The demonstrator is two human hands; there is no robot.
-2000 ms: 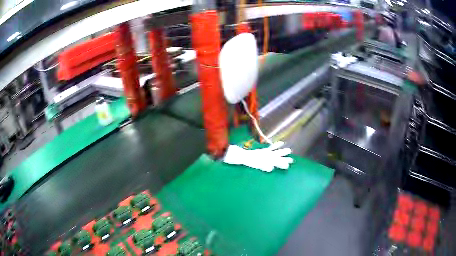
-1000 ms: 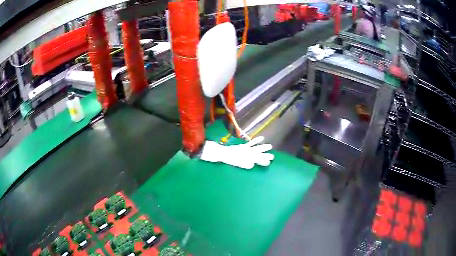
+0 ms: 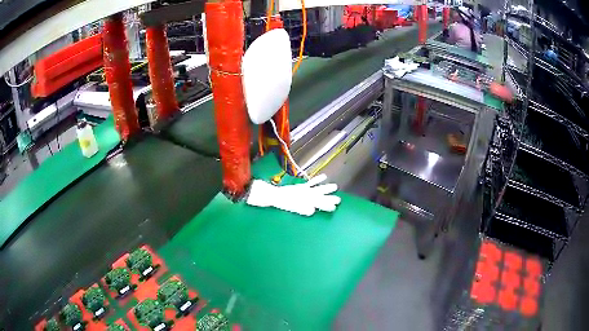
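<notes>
Neither of my hands is in view. A blister tray with red-orange pockets lies at the bottom left, cut off by the lower edge. Green circuit boards with white labels sit in it in rows. A white work glove lies flat, fingers to the right, on the green mat beside the red-wrapped post.
A white oval panel hangs beside the post. The dark conveyor belt runs on the left, with a bottle on the far mat. A metal side table, wire rack and red tray are right. A person is far off.
The camera view has turned, so the glove, post, mat and trays all sit further left in the picture. No thing has visibly moved on its own.
</notes>
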